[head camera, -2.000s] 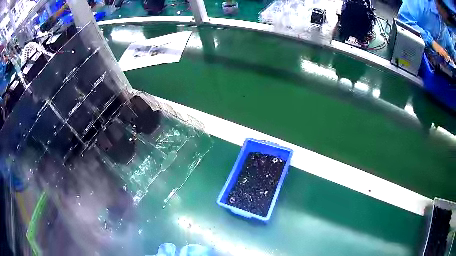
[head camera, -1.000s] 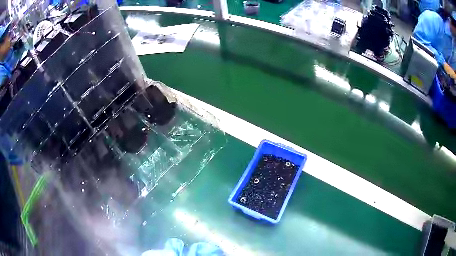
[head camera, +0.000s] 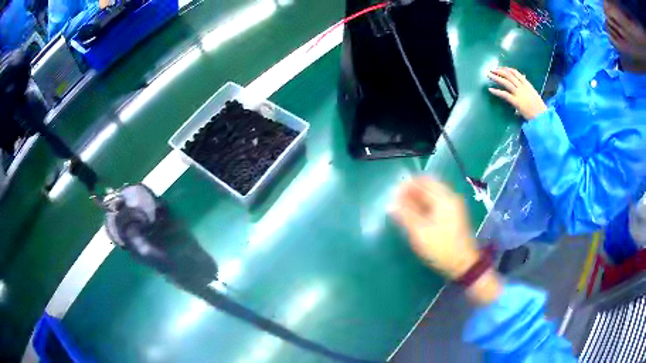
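Note:
A black plastic housing (head camera: 397, 92) lies on the green bench at the top centre, its upper end cut off by the frame's edge. A red lead wire (head camera: 347, 25) trails left from it, and a black cable with a white connector (head camera: 432, 106) runs down across it. My right hand (head camera: 435, 223), with a dark red wrist strap, is blurred over the bench just below the housing, not touching it. Its fingers look apart and nothing shows in it. My left hand is not in view.
A clear parts bin (head camera: 244, 149) of small black pieces stands left of the housing. A black electric screwdriver (head camera: 163, 244) hangs at the lower left on its cord. A blue bin (head camera: 53, 340) shows at the bottom left. A co-worker's hand (head camera: 520, 92) rests right of the housing.
The view has swung right, away from the clear blister tray and blue screw bin. The housing, clear bin, screwdriver, co-worker and my right hand have come into view.

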